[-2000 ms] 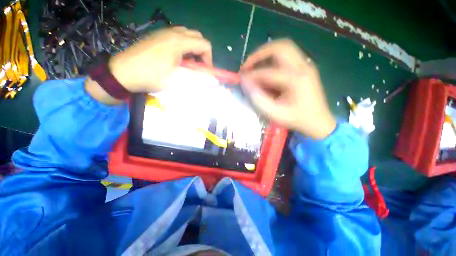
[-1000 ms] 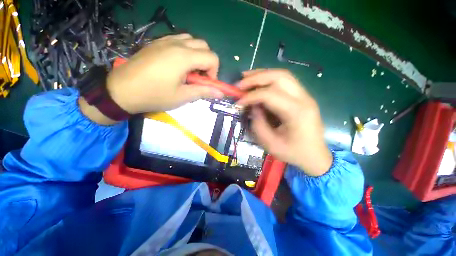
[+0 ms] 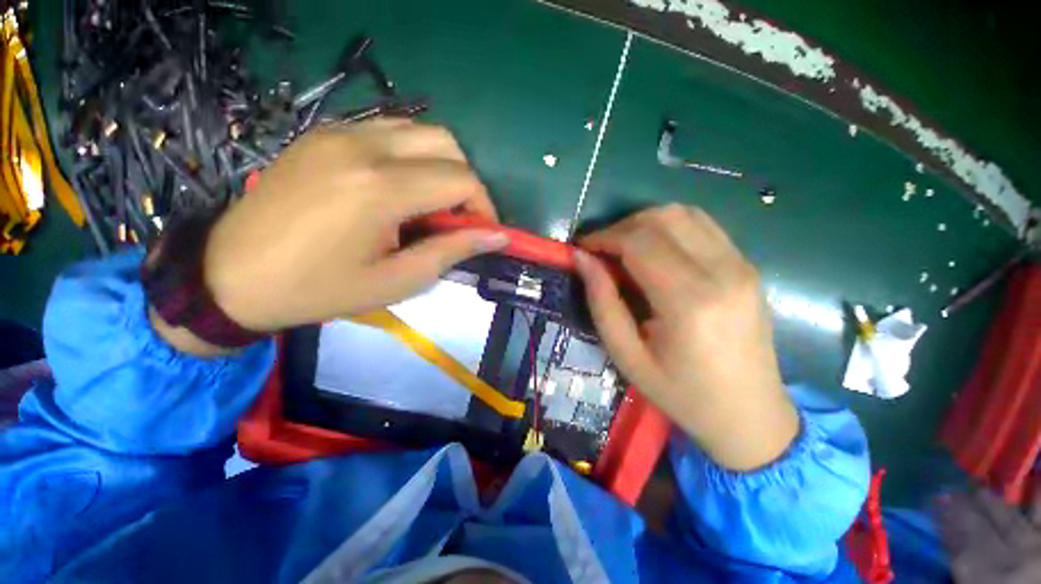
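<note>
An open tablet with a pale battery, a yellow-orange flex cable and a mainboard lies in a red foam tray in front of me. My left hand grips the tray's far rim near its middle, thumb on the near side. My right hand pinches the same rim further right, thumb and fingers bent over it. The far corners of the tablet are hidden under both hands. Whether a small part is under my right fingertips cannot be told.
A pile of black flex cables lies at the left, with yellow-orange cables beyond it. One black flex lies past my right hand. A white scrap, another red tray and another person's hand are at the right.
The view has shifted, so the tray's far rim and both hands appear lower. Both hands stay at the far rim. Another person's hand now shows at the lower right.
</note>
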